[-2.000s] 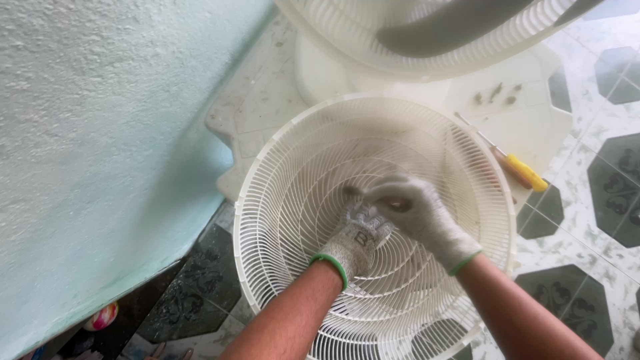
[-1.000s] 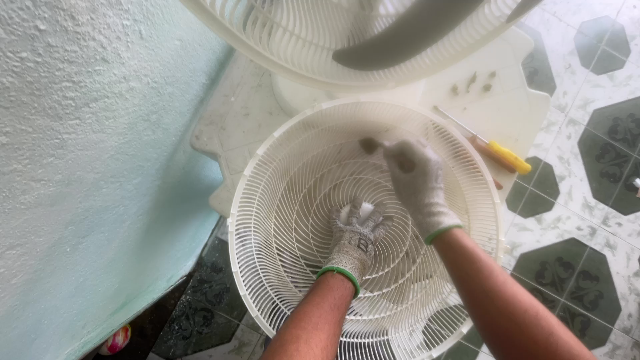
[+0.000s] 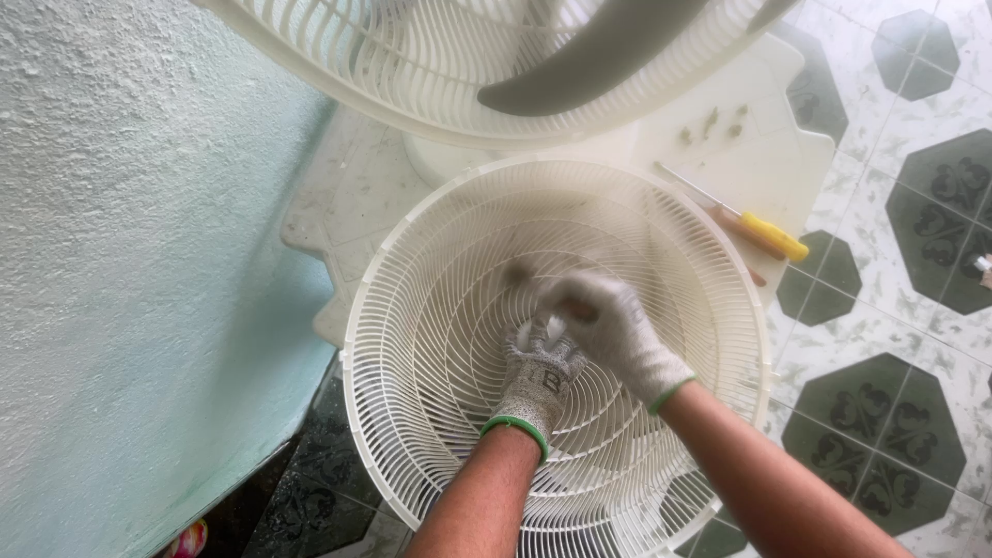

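Note:
A round white plastic fan grille (image 3: 434, 310) lies like a bowl below me, its ribs running in curves to the middle. My left hand (image 3: 539, 372), in a speckled grey knit glove with a green cuff, is at the grille's centre with its fingers around a small whitish part (image 3: 554, 329); whether it grips the part or the grille hub is unclear. Just above and to the right, my right hand (image 3: 612, 325), gloved alike and blurred by motion, is curled around something brownish. A dark blurred tip (image 3: 518, 271) shows beyond its fingers; its kind cannot be told.
Behind stands a fan's rear cage (image 3: 496, 132) with a grey blade (image 3: 589, 70), over a white plastic tabletop (image 3: 775, 101). On it lie several small pieces (image 3: 711, 122) and a yellow-handled screwdriver (image 3: 775, 236). A pale blue textured wall (image 3: 155, 232) borders the left; floor tiles (image 3: 876, 426) show at right.
My right hand rose away from my left hand between the earlier frames, and is now lower and close to it again. My left hand stays at the grille's middle.

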